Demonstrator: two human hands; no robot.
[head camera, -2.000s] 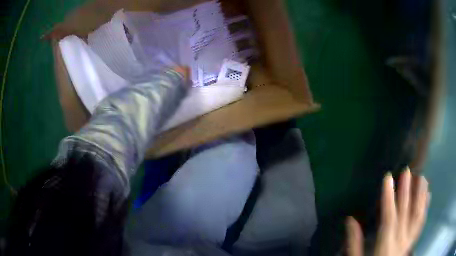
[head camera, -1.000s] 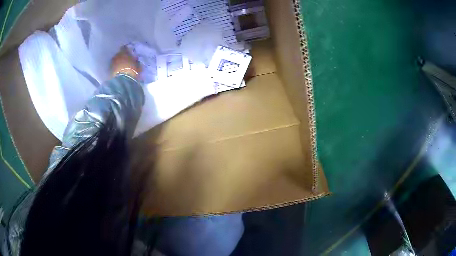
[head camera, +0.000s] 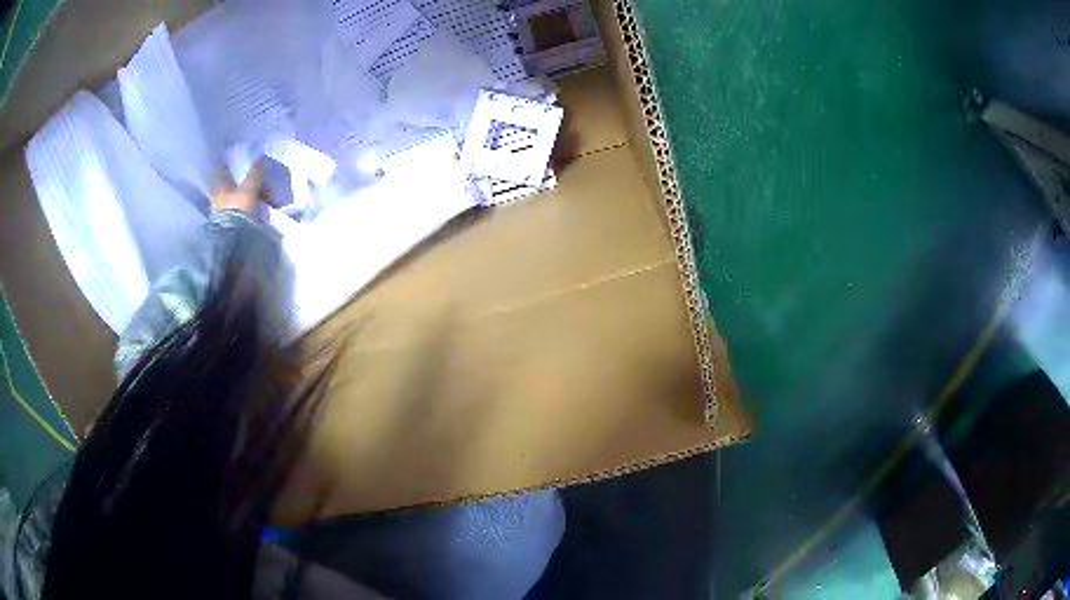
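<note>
My left hand (head camera: 238, 193) reaches into the large brown carton (head camera: 516, 352). Its fingers are at the left edge of a white windowed cover (head camera: 307, 176) and appear to grip it; glare blurs the contact. Another white cover (head camera: 512, 138) lies tilted at the right end of the packed rows, partly over another one. White packing sheets (head camera: 88, 199) stand crumpled at the carton's left. Packed rows of covers (head camera: 464, 29) show at the back, partly under translucent sheet. My right hand is not in view.
The carton's corrugated right wall (head camera: 669, 188) borders the green floor (head camera: 810, 199). Dark hair (head camera: 176, 434) hangs over my left forearm and the lower left. A pale bar-like object (head camera: 1027, 141) is at the far right.
My left hand has moved left and slightly down, and a windowed cover now shows beside it. The view has shifted slightly. My right hand, seen two seconds ago, is out of view.
</note>
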